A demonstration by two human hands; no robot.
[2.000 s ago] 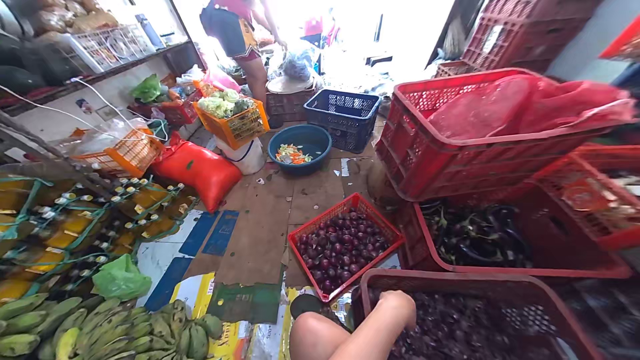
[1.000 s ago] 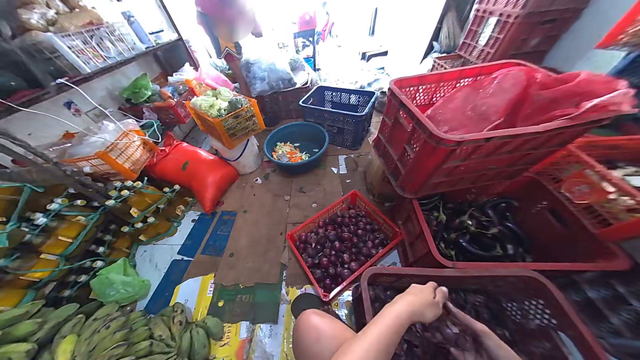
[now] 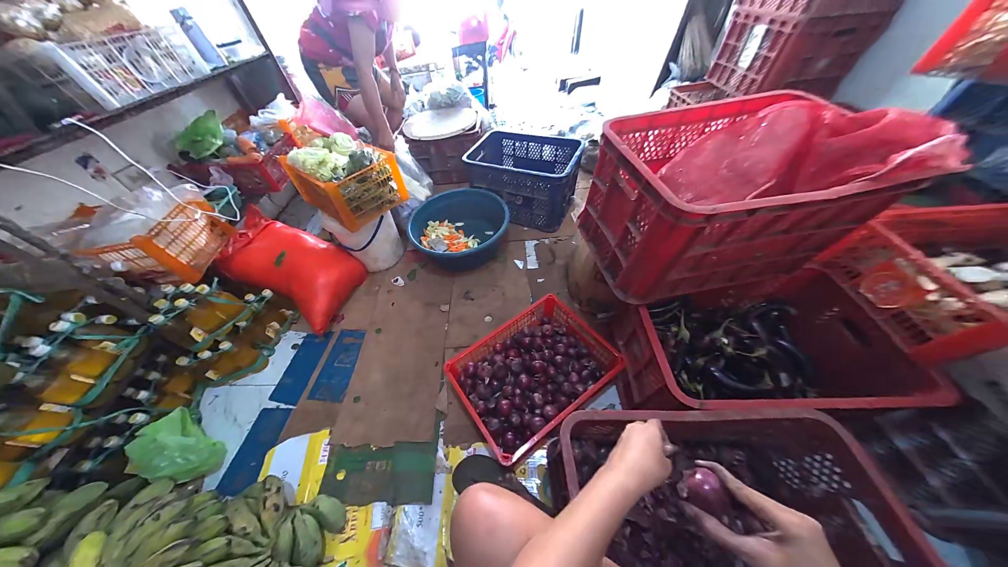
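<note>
My right hand (image 3: 768, 520) has its fingers around a red onion (image 3: 706, 492), above a dark red plastic crate (image 3: 693, 421) of red onions and loose skins. Beside it, over the left part of the same crate, my left hand (image 3: 642, 457) is curled with its fingers bent; whether it pinches something is hidden. A smaller red plastic basket (image 3: 457, 382) full of red onions (image 3: 531, 378) stands on the floor just beyond my bent knee. Eggplants (image 3: 740, 354) lie in a red crate behind the crate where my hands are.
A large red crate with red mesh (image 3: 795, 157) stands at the right. Ahead are a blue basin (image 3: 480, 205) with cut vegetables and a dark blue crate (image 3: 524, 161). Green bananas (image 3: 173, 528), bottles (image 3: 87, 366) and a red sack (image 3: 291, 264) line the left. A person (image 3: 350, 55) bends beyond.
The right hand, out of sight two seconds ago, now holds an onion in the crate. The plastic bag that stood behind the blue basin a second ago has moved, and a white lid shows there.
</note>
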